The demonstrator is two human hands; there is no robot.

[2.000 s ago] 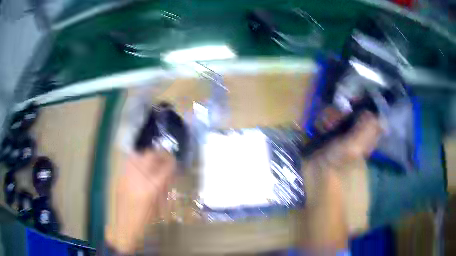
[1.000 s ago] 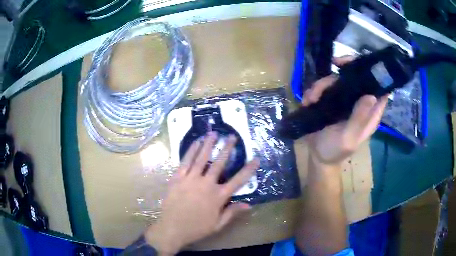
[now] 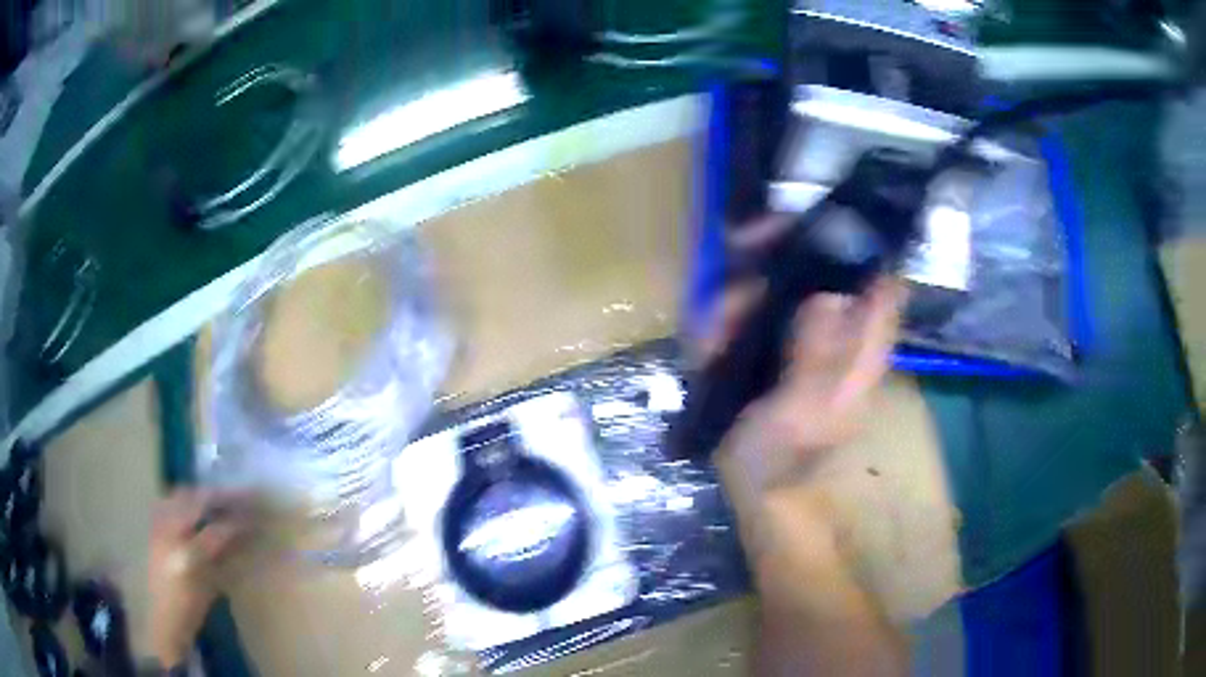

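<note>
A round black housing sits in the white square jig, its short neck pointing away from me. My right hand is closed round the black electric screwdriver, whose front end points down left beside the jig. My left hand is blurred at the lower left, by the near left side of the clear cable coil. The hand is off the housing, and blur hides whether its fingers touch the cable.
A blue tray with a silver-and-black box is at the upper right. Shiny black wrap lies under the jig. Black housings are at the left edge. Cabled units rest on the green surface beyond.
My left hand has left the housing and moved left toward the near side of the coil. The view has shifted and tilted. My right hand still holds the screwdriver, now angled more steeply.
</note>
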